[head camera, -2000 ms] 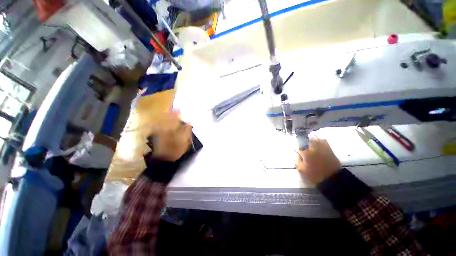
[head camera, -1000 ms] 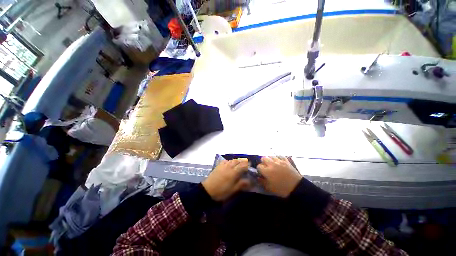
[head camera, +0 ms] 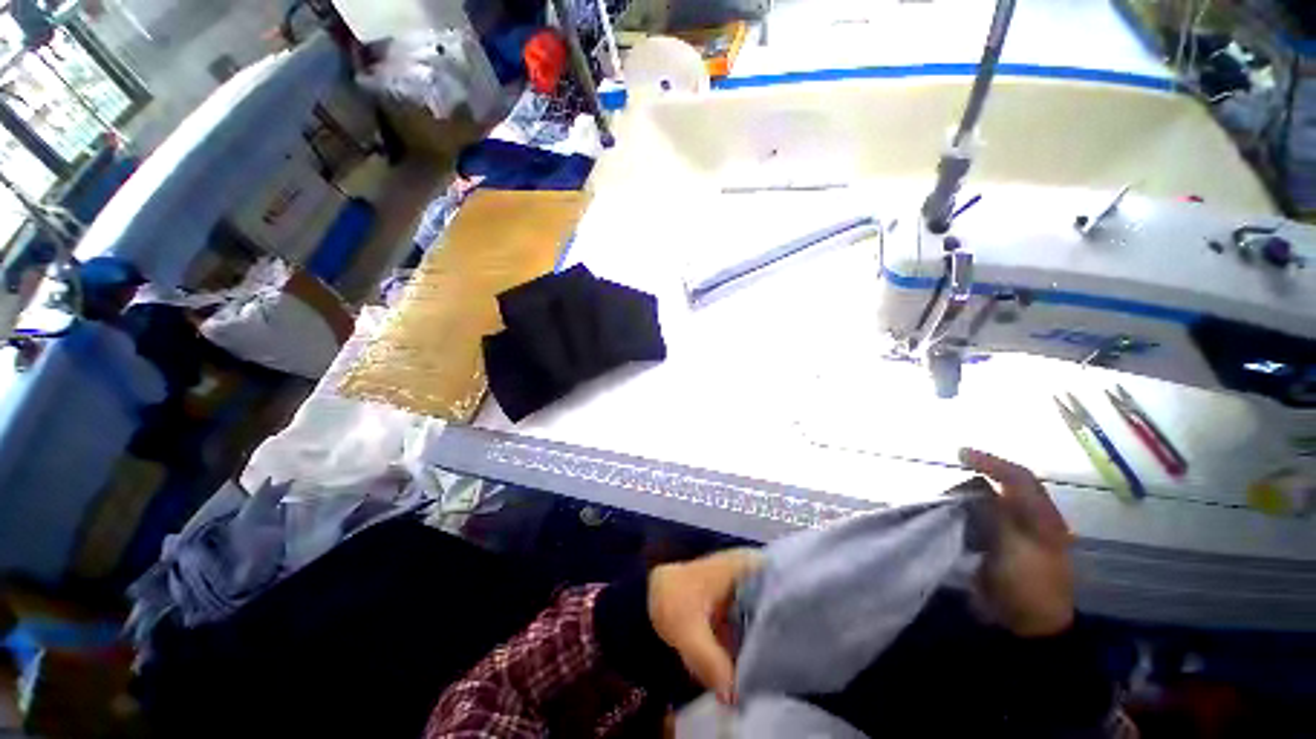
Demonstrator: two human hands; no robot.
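A grey fabric piece (head camera: pixel 852 585) is stretched between my two hands in front of the table's front edge. My left hand (head camera: pixel 699 614) grips its left end. My right hand (head camera: pixel 1022 549) holds its right end, where a dark edge shows near the fingers. A fanned pile of black pieces (head camera: pixel 575 341) lies on the tabletop at the left, beside the brown board. Folded grey strips (head camera: pixel 779 261) lie behind and left of the needle. The presser foot and needle (head camera: pixel 938 347) have no fabric visible under them.
The machine head (head camera: pixel 1061 311) stands at the right. Yellow-blue snips (head camera: pixel 1104 451) and red snips (head camera: pixel 1150 433) lie before it, with a yellow patch (head camera: pixel 1276 494) farther right. A brown board (head camera: pixel 469 296) borders the left; a measuring tape (head camera: pixel 650 484) runs along the front edge.
My left hand left the black pile, and both hands met at the front edge, then moved lower and right. The fabric is now spread with its grey side showing. The camera view has shifted.
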